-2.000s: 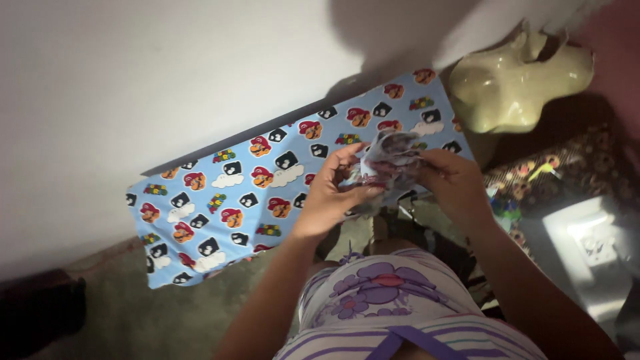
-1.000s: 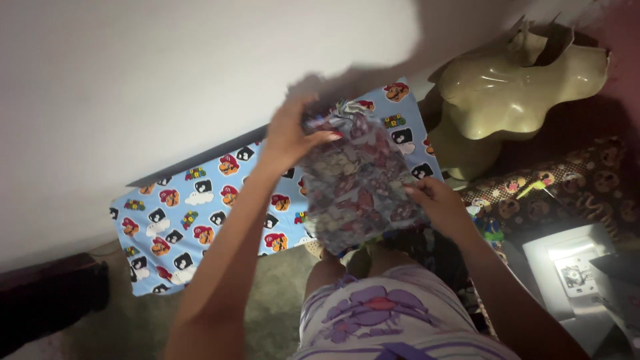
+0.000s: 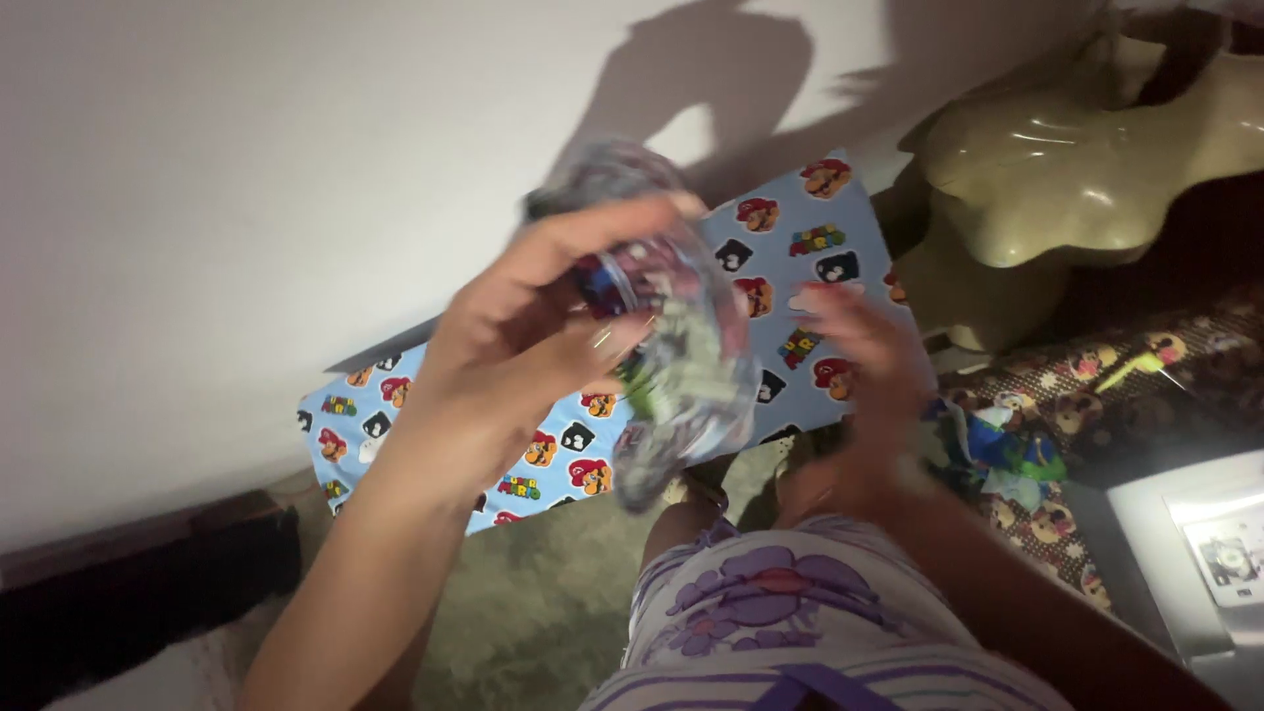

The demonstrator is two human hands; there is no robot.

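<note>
My left hand (image 3: 553,316) grips a crumpled piece of printed fabric (image 3: 681,346) in grey, pink and green, blurred by motion, between thumb and fingers. To the right of the fabric, my right hand (image 3: 859,375) is raised with its fingers apart, holding nothing, and it too is blurred. Below both hands lies a light blue cloth (image 3: 780,267) printed with cartoon faces in red caps, spread over a long narrow surface against the wall.
A glossy beige mannequin torso (image 3: 1066,178) lies at the upper right. Near it are a brown patterned cloth (image 3: 1057,395) with a yellow-green item (image 3: 1136,367) on it, a white device (image 3: 1205,533) at lower right, and a dark object (image 3: 148,563) at lower left.
The fabric was bunched between both hands, then hung spread between them. Now it is crumpled in my left hand alone; my right hand has let go of it.
</note>
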